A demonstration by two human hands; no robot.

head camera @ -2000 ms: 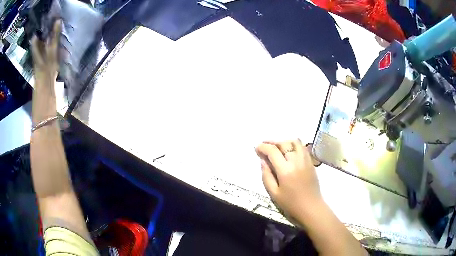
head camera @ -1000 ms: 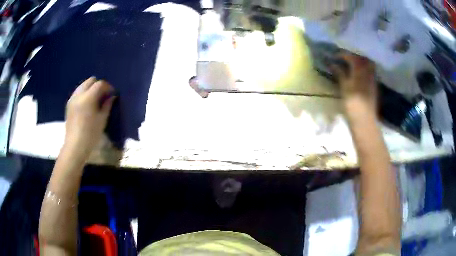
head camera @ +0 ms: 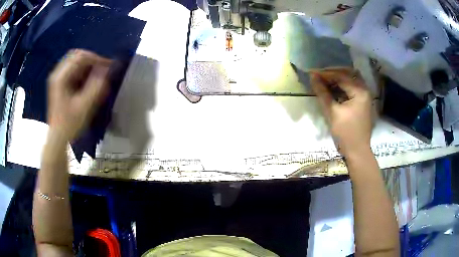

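A dark panel (head camera: 100, 32) covers the left of the white table. My left hand (head camera: 78, 93), blurred, is closed on the panel's right part, which is raised and throws a grey shadow on the table. My right hand (head camera: 350, 108) pinches the lower edge of a dark grey flat shape (head camera: 319, 47), right of the needle area; its looped end is partly hidden by my fingers. The sewing machine head (head camera: 241, 15) stands at the top centre, with a ribbed silver knob (head camera: 261, 38). Nothing dark lies on the needle plate (head camera: 209, 75) below it.
A black flat rectangle (head camera: 405, 108) lies at the right, beside a pale machine part with two round knobs (head camera: 395, 20). Printed measuring markings (head camera: 196, 166) run along the front table edge. A red-orange looped item (head camera: 103, 242) is below the table at left.
The view has swung right from the pale tabletop to the machine. My left hand has come off the far-left pile onto the dark panel, and my right hand has moved to the grey shape.
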